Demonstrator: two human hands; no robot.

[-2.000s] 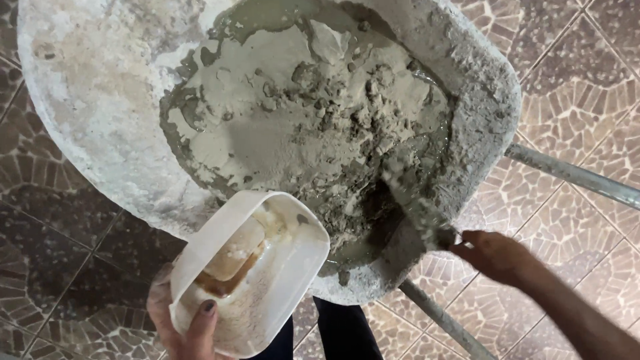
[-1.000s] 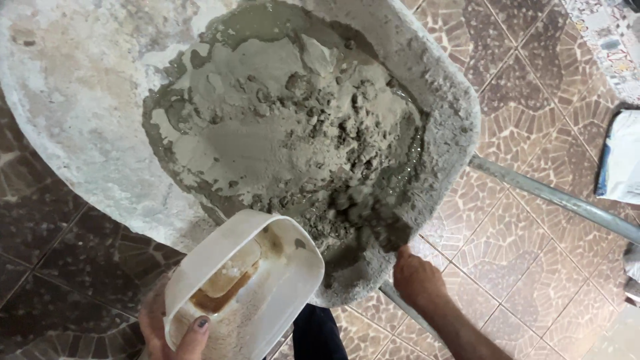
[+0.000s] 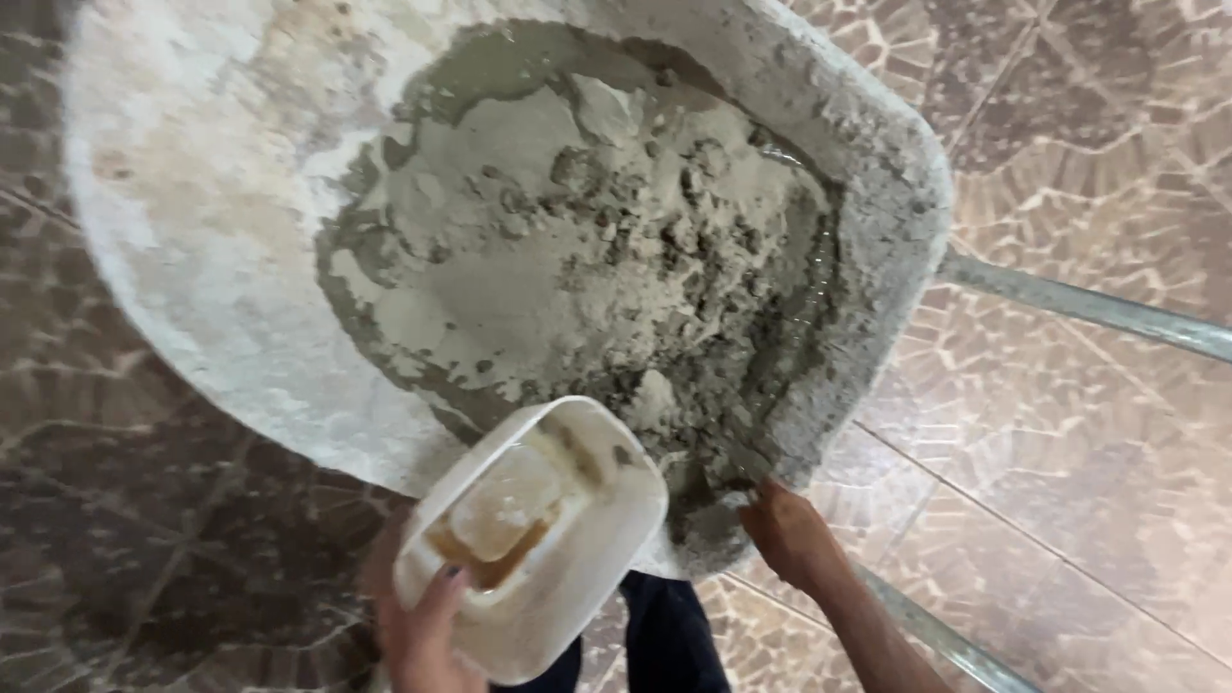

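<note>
My left hand (image 3: 428, 616) grips a white plastic tub (image 3: 568, 587), tilted over the near rim of a wheelbarrow, with a little brownish liquid inside. A mound of grey cement mix (image 3: 539, 279), wet and lumpy, lies in the wheelbarrow's tray (image 3: 231, 241) with water around its edges. My right hand (image 3: 784, 529) is closed at the tray's near right edge around the handle of a tool, seemingly a trowel; its blade is coated in or buried under the mix and hard to make out.
Two metal wheelbarrow handles (image 3: 1088, 303) extend to the right and lower right over a patterned tile floor (image 3: 1039, 462). My legs (image 3: 674, 635) in dark trousers stand close to the tray's near side.
My right hand was farther out beyond the rim two seconds ago, with the grey blade visible; it has since moved in to the tray's edge. The dark wet mix near it has been disturbed.
</note>
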